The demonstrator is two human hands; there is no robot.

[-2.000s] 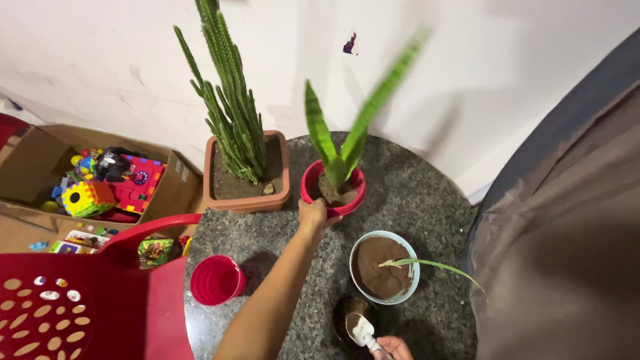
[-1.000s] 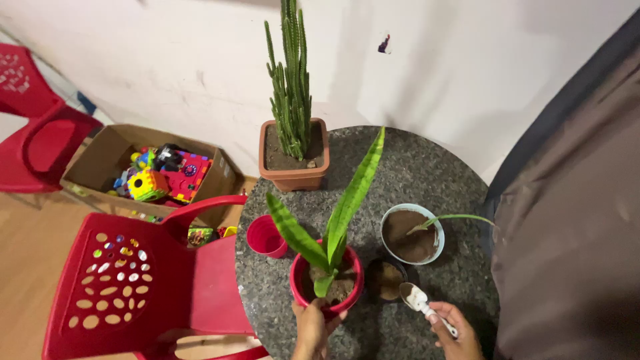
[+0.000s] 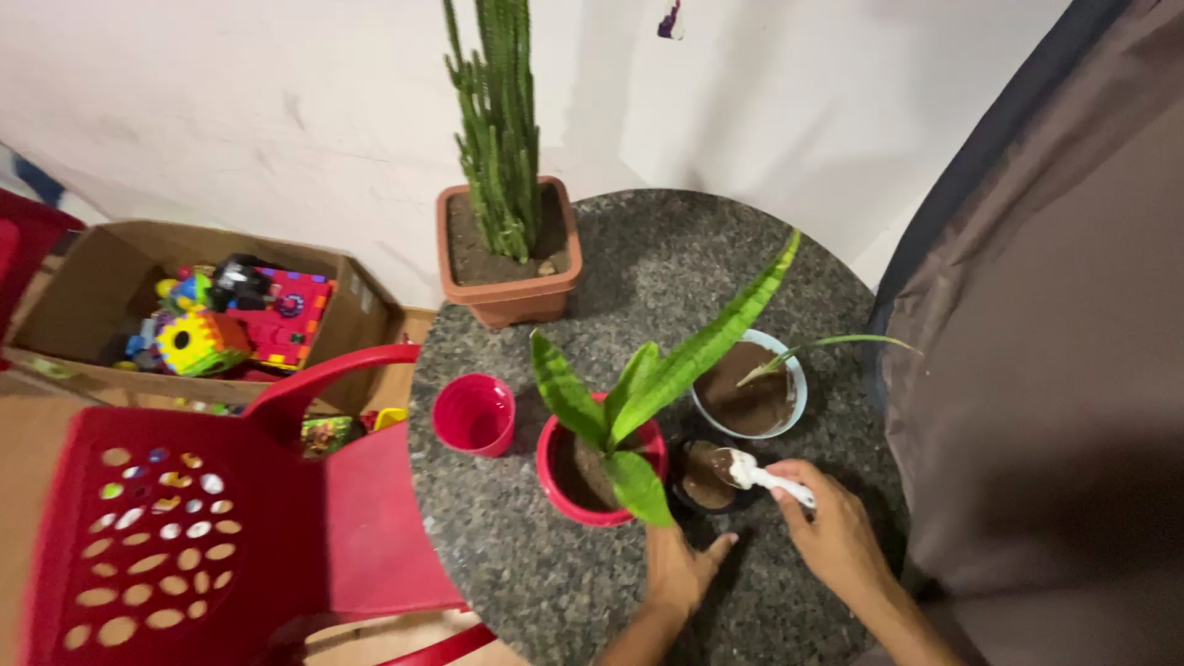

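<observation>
My right hand (image 3: 823,518) grips the handle of a small white scoop (image 3: 763,476), its soiled head over a small dark pot of soil (image 3: 705,481). My left hand (image 3: 682,564) is beside the near edge of a red pot (image 3: 555,481) with a broad-leaved green plant (image 3: 638,407); thumb and fingers are apart, and a leaf hides some fingertips. Behind the dark pot stands a pale blue pot (image 3: 800,407) of soil with one thin, leaning plant (image 3: 786,356). An empty-looking pink-red cup (image 3: 474,416) stands left of the red pot.
A tall cactus (image 3: 504,148) in a square terracotta-coloured pot (image 3: 509,296) stands at the back of the round granite table (image 3: 518,573). A red plastic chair (image 3: 203,444) is at the left, with a cardboard box (image 3: 361,305) of toys beyond. Brown fabric (image 3: 1045,370) hangs at the right.
The red pot has moved from beside the cactus pot to the near part of the table, left of the dark pot. My left hand, on its rim before, has shifted right with fingers spread.
</observation>
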